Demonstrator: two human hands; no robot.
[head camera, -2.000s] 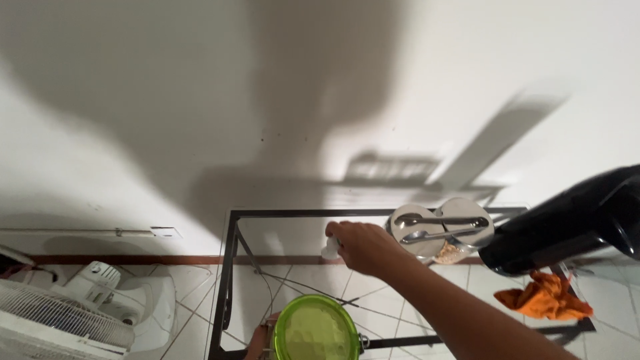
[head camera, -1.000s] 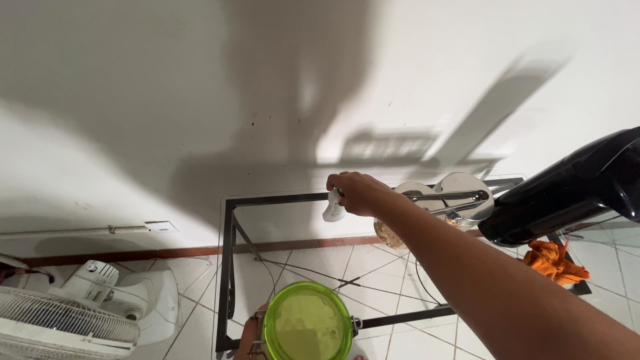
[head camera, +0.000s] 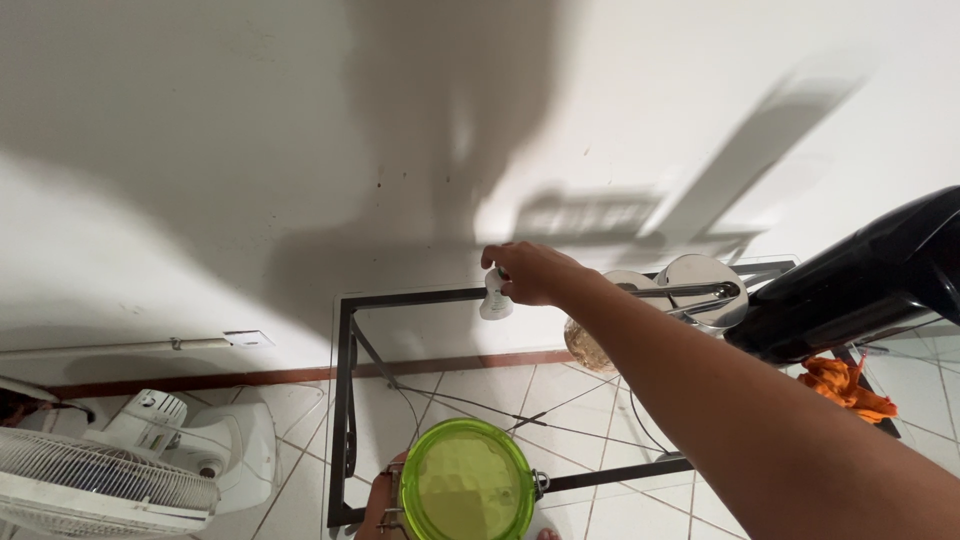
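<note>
My right hand (head camera: 532, 274) grips a small white plastic bottle (head camera: 496, 298) at its top, over the rear edge of the glass-topped table (head camera: 412, 298). At the bottom centre my left hand (head camera: 381, 499) holds a jar with a green translucent lid (head camera: 469, 484) and wire clasps, its fingers mostly hidden behind the jar. Behind my right forearm stand metal-lidded canisters (head camera: 694, 274) on the table, partly covered by the arm. A round container with light brown contents (head camera: 589, 345) shows just below the forearm.
A black glossy appliance (head camera: 847, 277) leans in at the right, with an orange cloth (head camera: 847, 388) below it. At the lower left, a white fan (head camera: 105, 480) stands on the tiled floor. The white wall (head camera: 225, 150) rises behind the dark metal table frame.
The white bottle in my right hand shows more fully than two seconds ago. My right forearm now covers more of the canisters. The left hand stays at the green-lidded jar.
</note>
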